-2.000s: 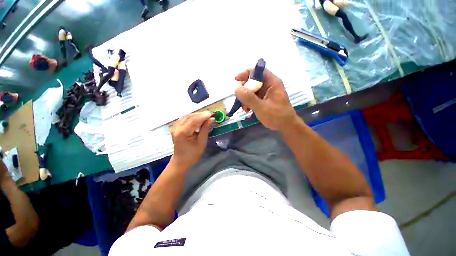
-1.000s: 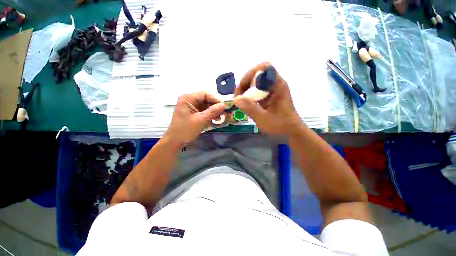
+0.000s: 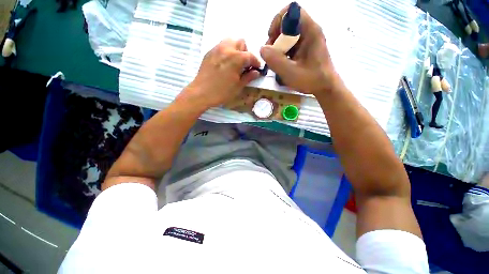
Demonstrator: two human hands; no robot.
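Observation:
My right hand [image 3: 303, 59] is closed around a figure lower body [image 3: 287, 40], its dark end pointing up and its pale band showing between my fingers. My left hand [image 3: 228, 69] pinches a small dark part [image 3: 262, 69] at its fingertips, close to my right hand. Whether the part touches the figure cannot be told. Below my hands, a white pot [image 3: 262, 108] and a green pot [image 3: 290, 112] stand side by side on a brown cardboard holder [image 3: 246, 100] at the near edge of the white sheet [image 3: 236, 21].
A ribbed foam mat [image 3: 155, 59] lies under the sheet. A blue utility knife [image 3: 411, 107] and a sample figure [image 3: 438, 85] lie on plastic sheeting [image 3: 456, 139] at the right. A crumpled plastic bag [image 3: 110, 29] is at the upper left. A blue bin [image 3: 45, 155] of dark parts stands below left.
The view has shifted, and the pots now show lower in it. My hands have moved away from the pots, up over the sheet, still holding the figure and the small part. The black base no longer shows.

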